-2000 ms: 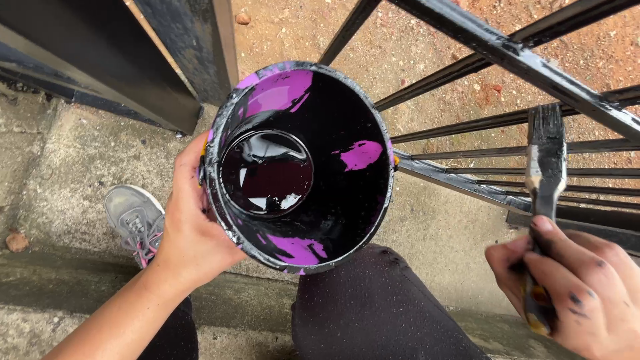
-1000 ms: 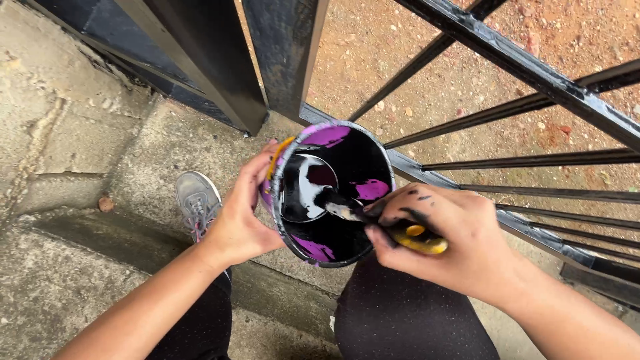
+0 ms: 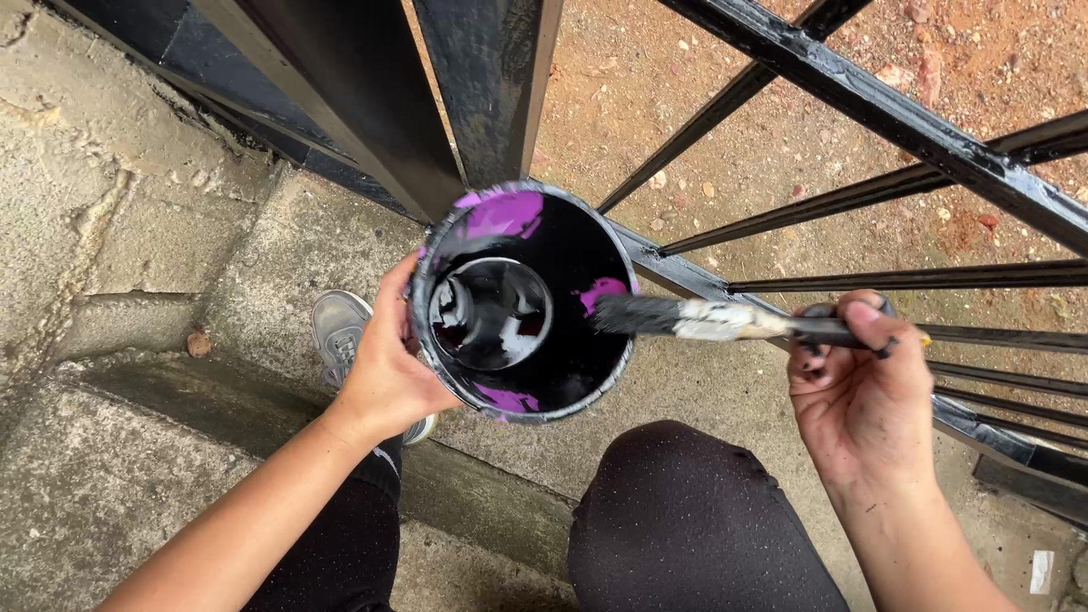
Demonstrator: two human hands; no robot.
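Observation:
My left hand (image 3: 395, 361) grips the left side of a round paint bucket (image 3: 586, 382), tilted so that its inside shows. Black paint lies at the bottom, and purple patches show on the black-smeared inner wall. In my right hand (image 3: 863, 374) is a paintbrush (image 3: 735, 321), held by its dark handle and pointing left. Its black-coated bristles are over the bucket's right rim; whether they touch it I cannot tell. Black paint marks the fingers of my right hand.
A black metal railing (image 3: 901, 127) with thin bars runs along the right, glossy in places. Dark metal posts (image 3: 340, 93) stand above the bucket. Concrete steps (image 3: 178, 399) lie below, with my grey shoe (image 3: 340, 327) on one. Reddish gravelly ground (image 3: 646, 76) shows beyond the railing.
Two seconds ago the brush was at the right, away from the bucket. One second ago its bristles were inside the bucket; now my right hand has drawn it back to the right rim.

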